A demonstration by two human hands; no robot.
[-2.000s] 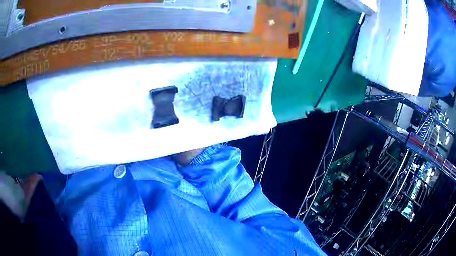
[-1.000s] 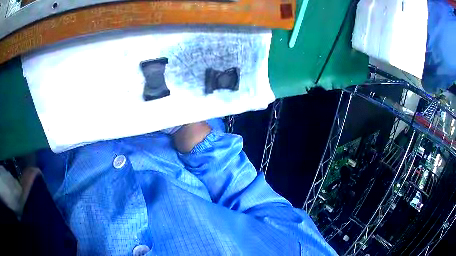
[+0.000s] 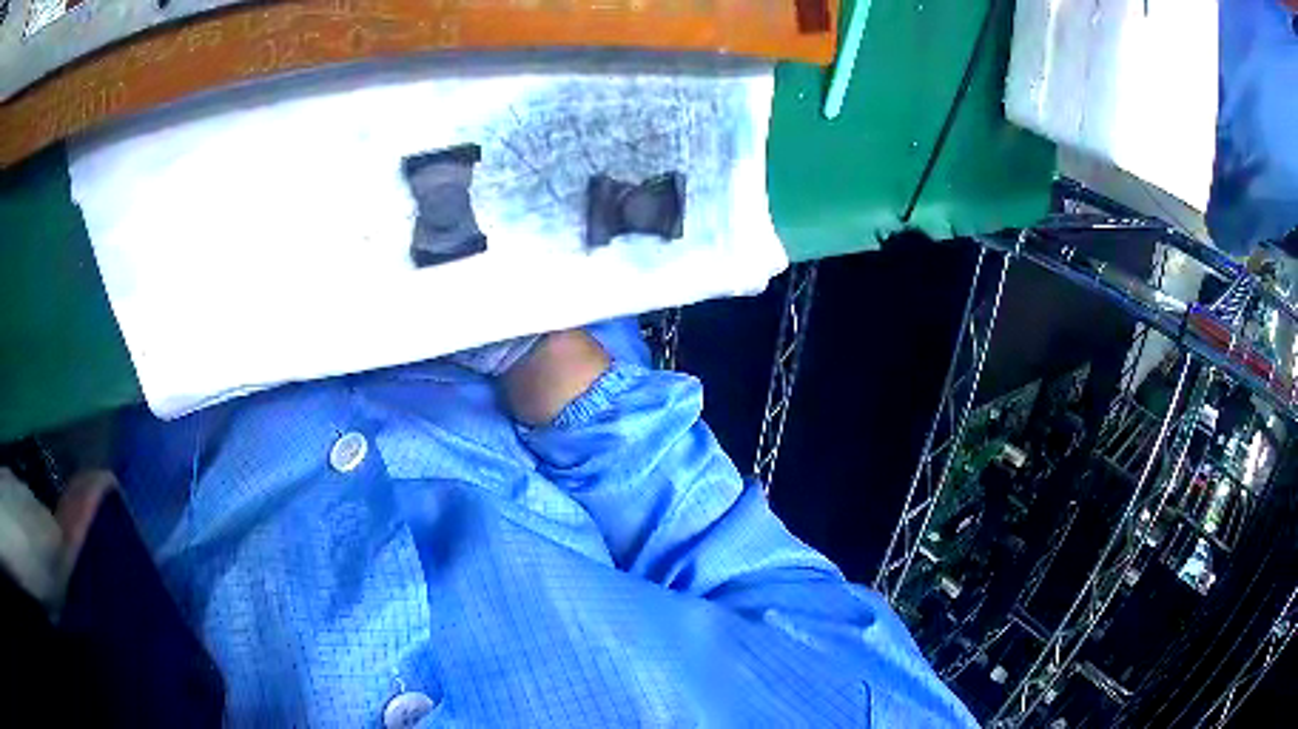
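A white wipe [image 3: 285,285] with grey smudges lies along the near edge of the green mat. Two dark waisted core halves lie on it: one upright in the picture [image 3: 446,205], one sideways on the smudged part [image 3: 636,208]. No hand touches them. My right hand [image 3: 498,353] shows only as a bare wrist and a bit of white glove below the wipe's near edge; its fingers are hidden. At the far left edge a dim whitish shape with a patch of skin [image 3: 83,516] is cut off; it may be my left hand, but its fingers cannot be made out.
The orange-brown fixture plate [image 3: 570,32] and its grey frame [image 3: 128,26] lie beyond the wipe. A pale-green stick [image 3: 848,60] and a thin black tool [image 3: 955,111] lie on the mat [image 3: 890,178]. White trays [image 3: 1110,93], blue fabric and a wire rack [image 3: 925,427] with boards are at right.
The view has shifted, so the fixture, wipe and cores stand higher in the picture. More of my right wrist shows below the wipe. The cores keep their places on the wipe.
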